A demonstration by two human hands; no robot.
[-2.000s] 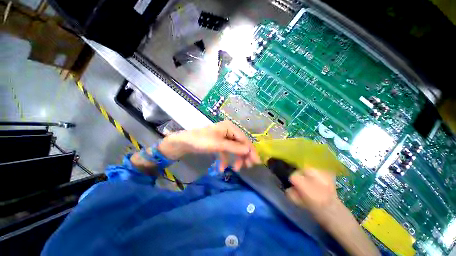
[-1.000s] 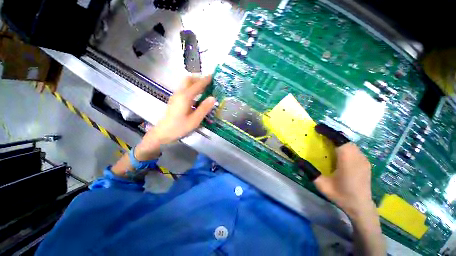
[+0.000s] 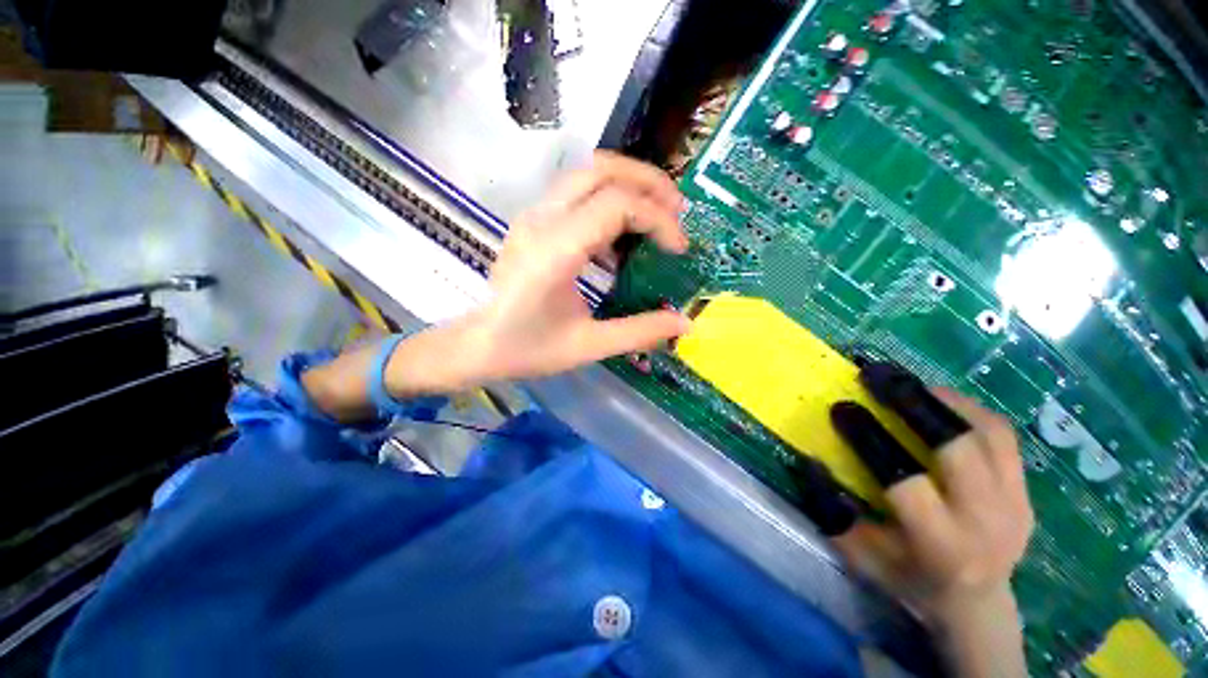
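A large green circuit board [image 3: 848, 225] lies in front of me. A yellow strip [image 3: 762, 364] lies flat along its near edge. My right hand [image 3: 947, 497], with black finger cots, rests its fingertips on the strip's right part; whether it grips the strip cannot be told. My left hand [image 3: 570, 278] is over the board's left corner, thumb and fingers apart, the thumb tip by the strip's left end. A second yellow strip [image 3: 1137, 652] shows at the lower right, cut off by the picture's edge.
The silver conveyor rail [image 3: 305, 186] with its chain runs along the near side. Dark loose pieces [image 3: 530, 60] and a clear bag [image 3: 398, 33] lie on the silver bed. A small black container [image 3: 649, 93] of brownish bits touches the board's left side. A rack [image 3: 106, 397] stands at left.
The yellow strip has gone from raised and tilted in my right hand to flat at the board's near edge. My left hand has moved right. The view has shifted, and the small black container now shows.
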